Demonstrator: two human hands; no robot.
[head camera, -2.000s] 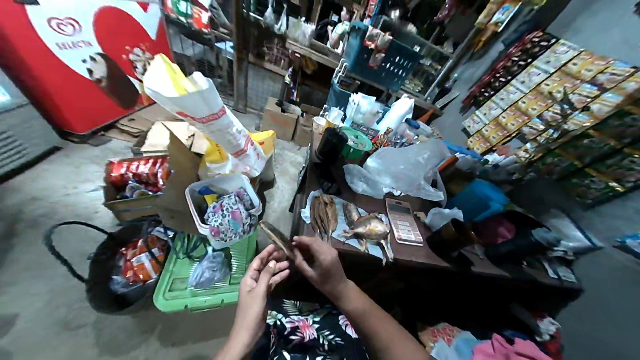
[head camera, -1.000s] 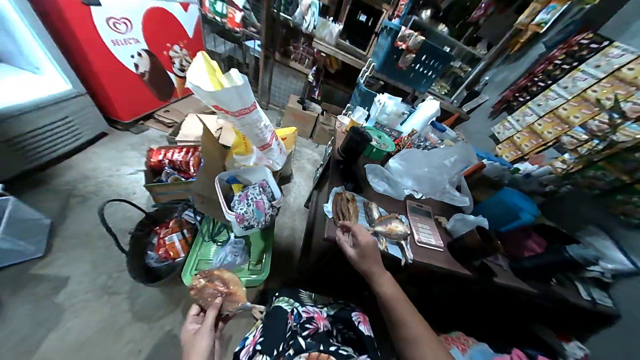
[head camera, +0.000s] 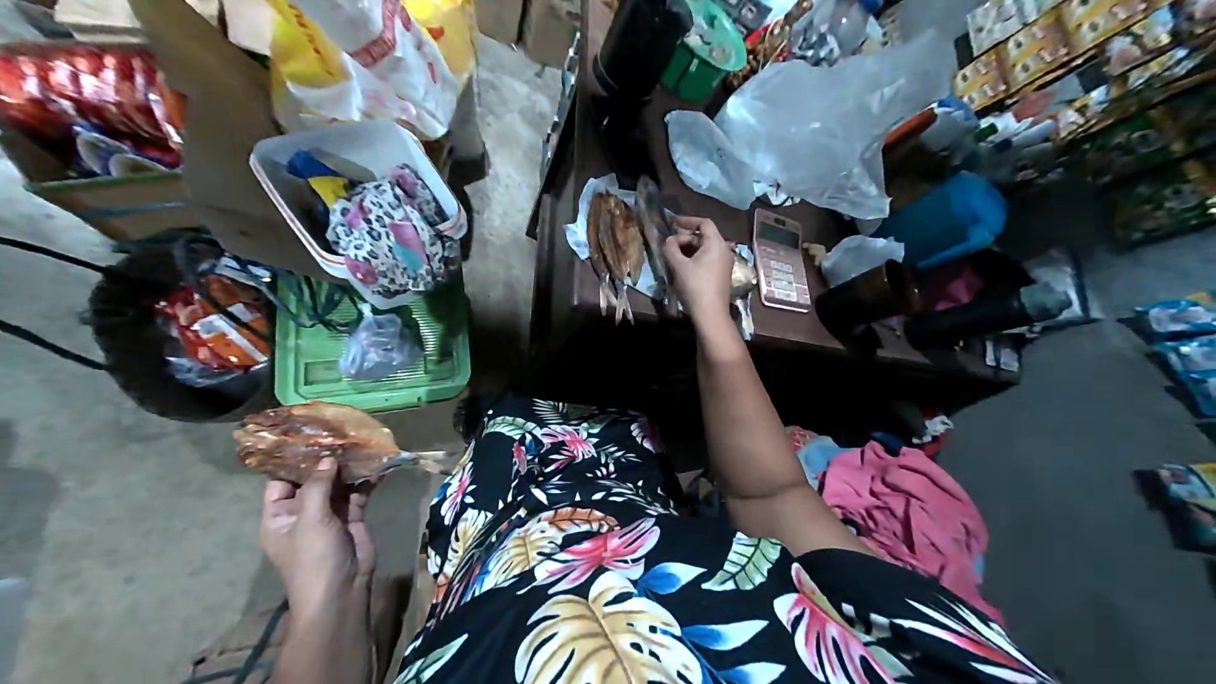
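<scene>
Between the thumb and fingers of my left hand (head camera: 318, 527) is a split dried fish (head camera: 318, 440), held flat over the floor at the lower left, its tail pointing right. My right hand (head camera: 698, 261) reaches over the dark brown table, its fingertips at a slender dark dried fish (head camera: 654, 228); whether they grip it is unclear. Left of that fish, brown split dried fish (head camera: 616, 242) lie side by side on white paper (head camera: 577, 233), tails toward me. Another dried fish (head camera: 743, 275) shows partly behind my right hand, beside a pink calculator (head camera: 781, 258).
Clear plastic bags (head camera: 798, 123), a green tub (head camera: 708, 52) and a blue plastic container (head camera: 959, 218) crowd the table. On the left stand a white tub with cloth (head camera: 271, 204), a green plastic crate (head camera: 446, 366), a black basket (head camera: 128, 351) and a cardboard box (head camera: 123, 204). Pink cloth (head camera: 907, 499) lies lower right.
My hands were together around a fish two seconds ago; they are now apart, the left with a split fish at the lower left, the right over the fish on the table. The view has tilted down.
</scene>
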